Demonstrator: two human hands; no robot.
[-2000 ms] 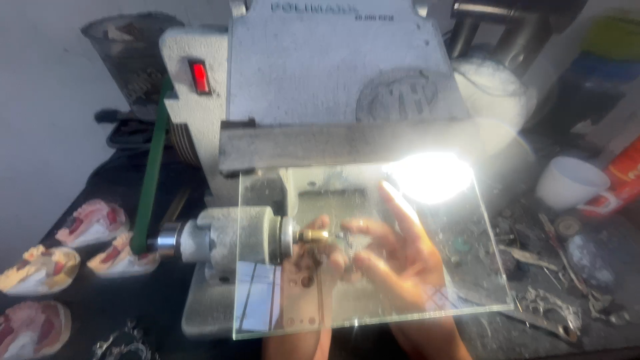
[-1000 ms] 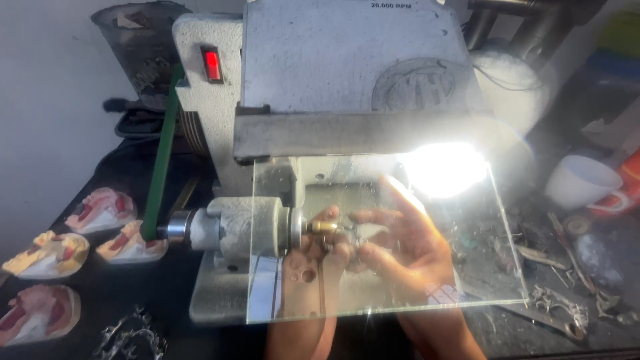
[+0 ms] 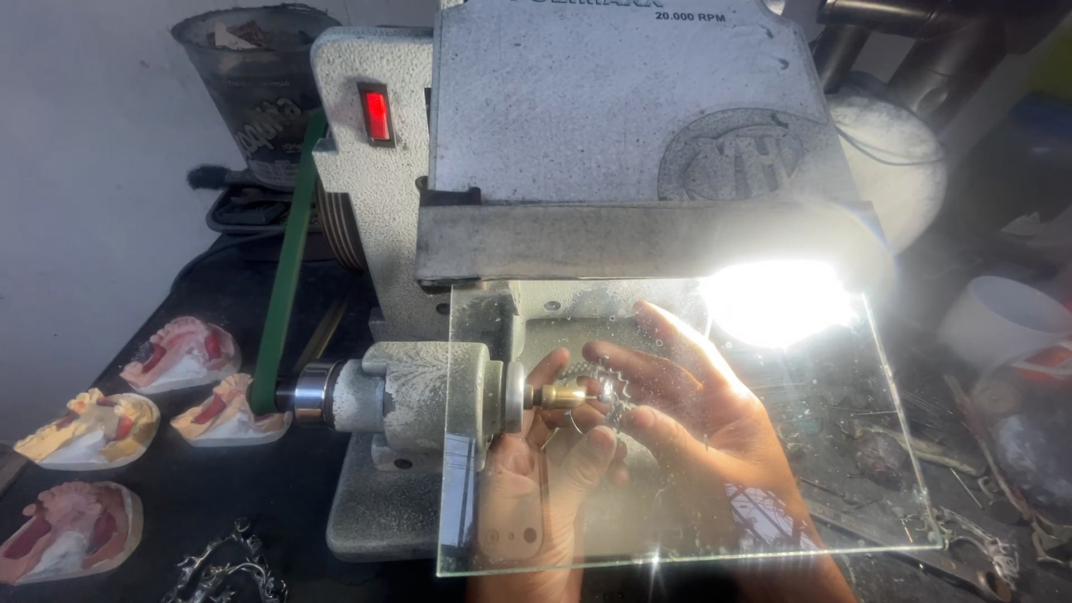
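Observation:
Behind a glass shield (image 3: 670, 519), both hands hold a small metal dental framework (image 3: 618, 381) against the tip of a brass-colored chuck (image 3: 563, 396). My left hand (image 3: 540, 469) is below and left of the chuck, thumb and fingers on the framework's lower left side. My right hand (image 3: 703, 402) grips its right side between thumb and fingers, with the index finger raised. The chuck sticks out from the spindle housing (image 3: 427, 394) of a bench grinding machine (image 3: 620, 100). Reflections on the glass partly hide the fingers.
A green drive belt (image 3: 289, 268) runs down to the spindle's left end. Dental casts (image 3: 92, 427) and another metal framework (image 3: 230, 569) lie on the left. A bright lamp (image 3: 779, 301) shines at the shield's top right. Metal pieces (image 3: 963, 536) and a white cup (image 3: 1005, 314) are on the right.
Both hands stay at the chuck with the framework. The fingers of my right hand have shifted slightly around it. The view has moved a little.

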